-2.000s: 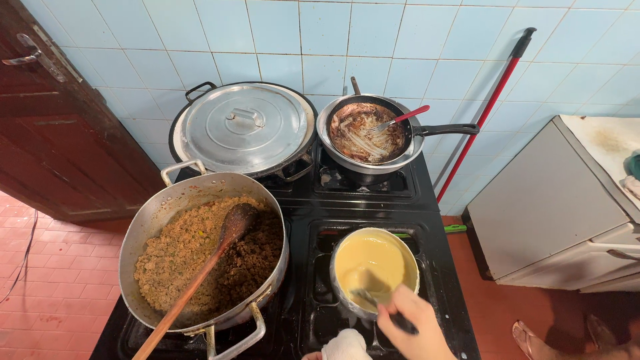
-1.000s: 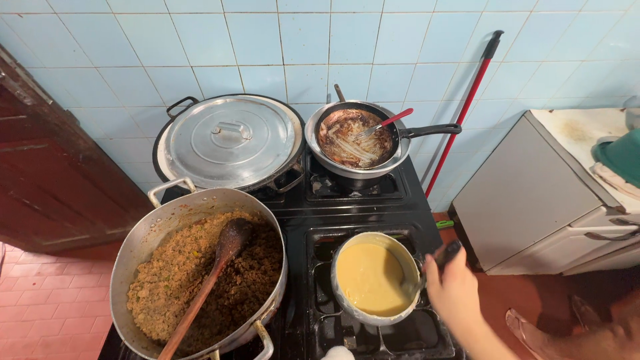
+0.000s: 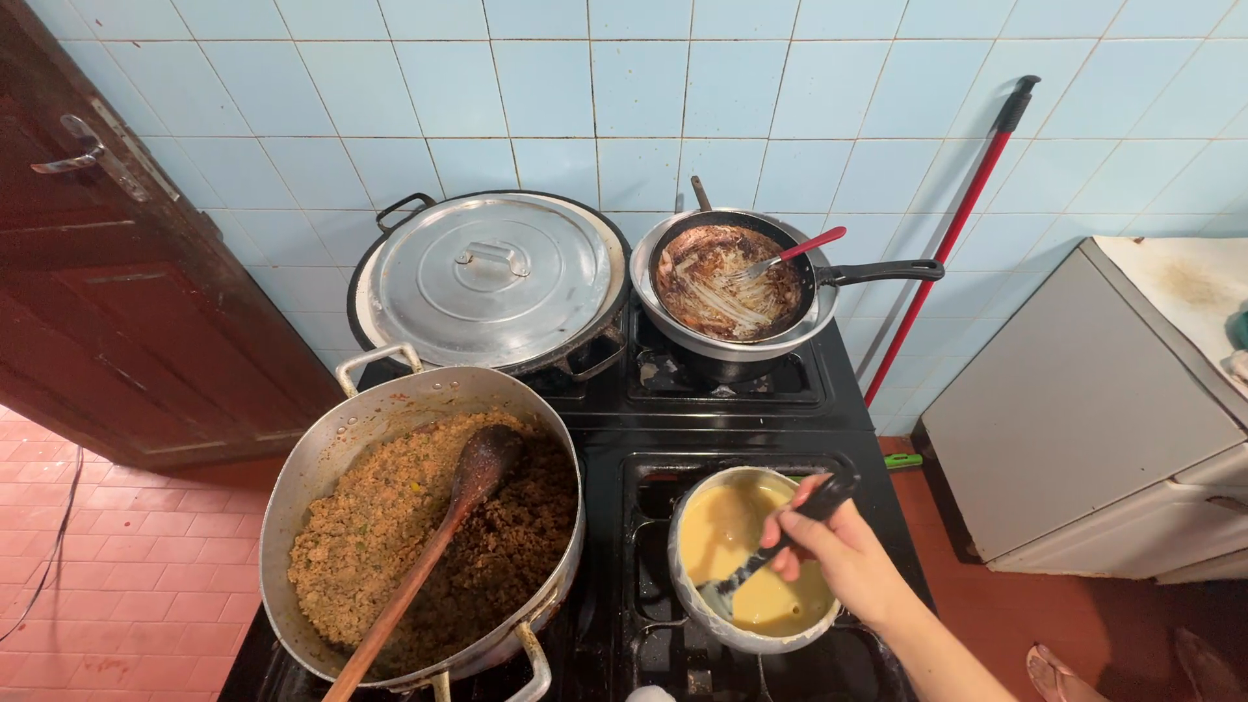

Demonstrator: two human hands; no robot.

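Note:
My right hand (image 3: 824,546) grips the black handle of a spoon-like utensil (image 3: 746,570), its pale end dipped at the lower left inside a small metal pot (image 3: 756,643). Creamy yellow liquid (image 3: 721,536) fills much of that pot, which rests on the front right burner. To its left stands a large aluminum pot (image 3: 322,624) of brown crumbly food (image 3: 375,507), darker on the right side. A wooden spoon (image 3: 429,561) leans in it, bowl on the food and handle over the near rim. My left hand is out of view.
Behind are a large pan with an aluminum lid (image 3: 487,312) and a greasy frying pan (image 3: 731,283) holding a red-handled fork (image 3: 795,251), nested in a metal pan (image 3: 663,317). A red pole (image 3: 941,253) leans on the tiled wall, near a white cabinet (image 3: 1063,419). A person's foot (image 3: 1053,673) shows lower right.
My right hand has moved from the pot's right side to over the liquid, with the utensil's end now at the lower left inside the pot.

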